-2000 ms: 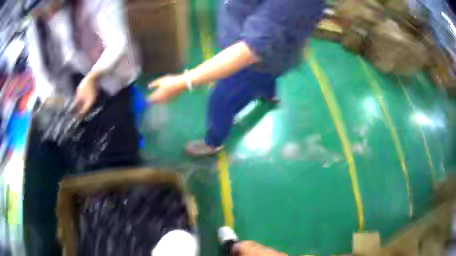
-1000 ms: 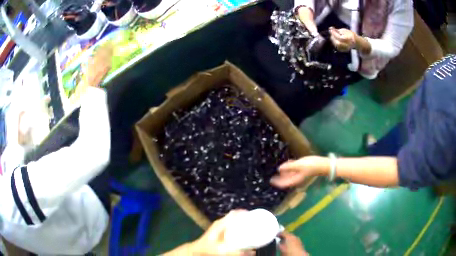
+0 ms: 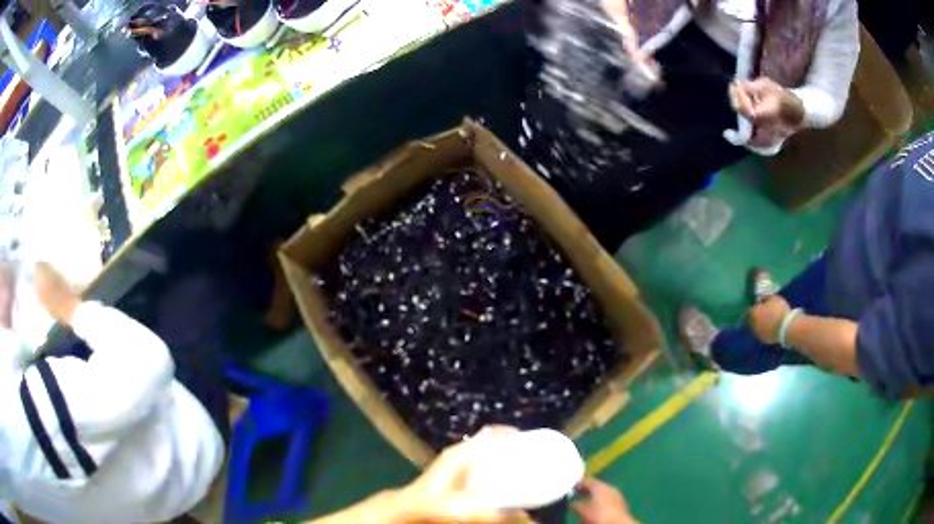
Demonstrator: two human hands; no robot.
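A smooth white round part (image 3: 527,469) is at the bottom centre, in front of the open carton's near edge. My left hand (image 3: 451,485) grips it from the left, fingers along its upper side. My right hand (image 3: 602,504) is at the bottom edge, partly cut off, at the lower right of the white part, by a dark piece under it. Whether its fingers hold that dark piece is not clear. The large brown open carton (image 3: 553,217) is full of tangled black cables (image 3: 461,297) with small shiny ends.
A seated person (image 3: 783,102) at upper right holds blurred cables. Another person in dark blue (image 3: 896,276) stands at right. A white-clad person (image 3: 113,420) sits at left by a blue stool (image 3: 271,440). The bench (image 3: 225,128) holds white housings (image 3: 241,26). Another carton (image 3: 845,133) stands behind.
The standing person's hand has drawn back from over the carton to the right. The seated person's cables have swung and blurred. The white-clad person's arm has lowered. My hands have barely moved.
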